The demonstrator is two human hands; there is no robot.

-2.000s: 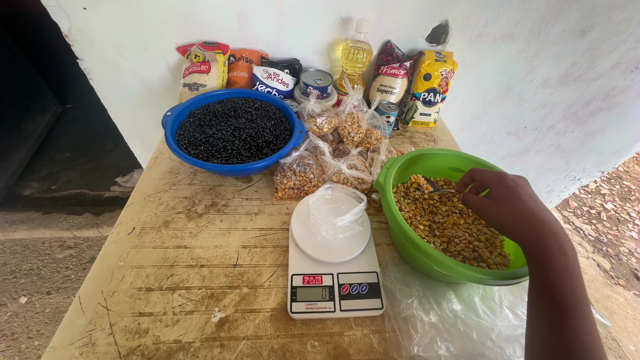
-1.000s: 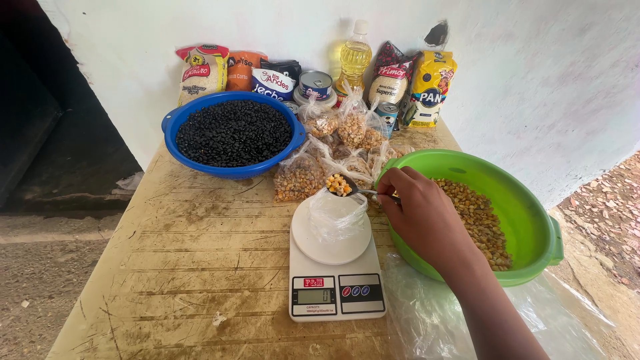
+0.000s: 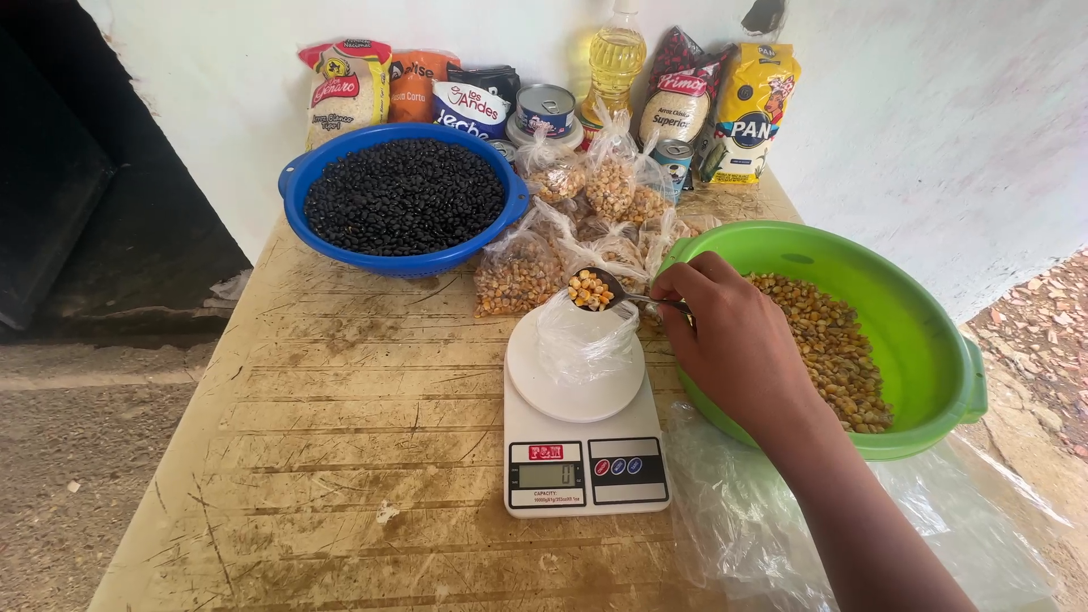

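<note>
My right hand [image 3: 731, 340] grips the handle of a metal spoon [image 3: 627, 297] that holds corn kernels [image 3: 589, 290]. The spoon's bowl is over the mouth of a clear plastic bag [image 3: 586, 344], which stands on the round plate of a white digital kitchen scale [image 3: 586, 472]. The display reads 0. Just right of the scale is a green plastic bowl [image 3: 922, 357] with more corn kernels [image 3: 824, 348], partly hidden by my hand. My left hand is out of view.
Behind the scale lie several tied bags of corn [image 3: 518, 272]. A blue basin [image 3: 399, 263] of black beans stands at the back left. Food packets, cans [image 3: 546, 110] and an oil bottle [image 3: 614, 64] line the wall. Loose clear plastic bags [image 3: 765, 527] lie at the table's right front.
My right hand has moved left from inside the green bowl to the scale, bringing a spoonful of corn over the bag. Over the last second it has barely moved.
</note>
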